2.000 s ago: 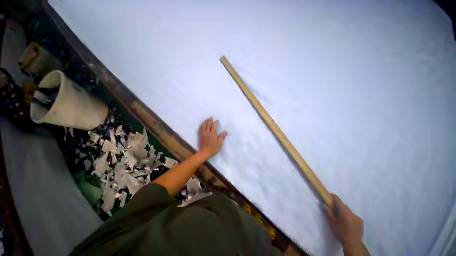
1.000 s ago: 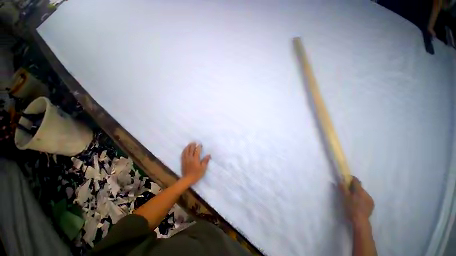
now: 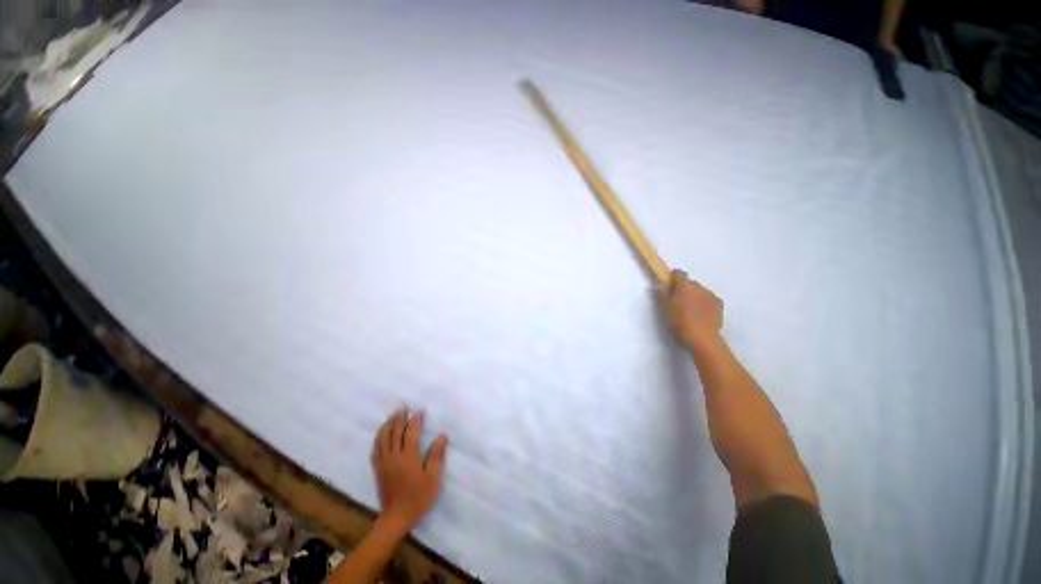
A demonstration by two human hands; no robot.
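Observation:
A wide pale-blue fabric ply (image 3: 343,228) covers the table. My right hand (image 3: 693,309) is closed around the near end of a thin yellowish wooden spreading stick (image 3: 605,196), which points away to the upper left over the cloth. My left hand (image 3: 408,465) lies palm down on the cloth close to the near table rim, fingers apart, holding nothing.
The worn wooden table edge (image 3: 206,421) runs along the lower left. A white bin (image 3: 91,420) and fabric scraps (image 3: 217,513) are on the floor beside it. A pale rail (image 3: 1005,308) crosses at the right. Another person's hand (image 3: 888,48) holds a dark object (image 3: 888,75) at the far edge.
My right hand has moved forward and left over the cloth with the stick. My left hand stays flat on the cloth, lower in the picture. More of the far edge and the other person shows.

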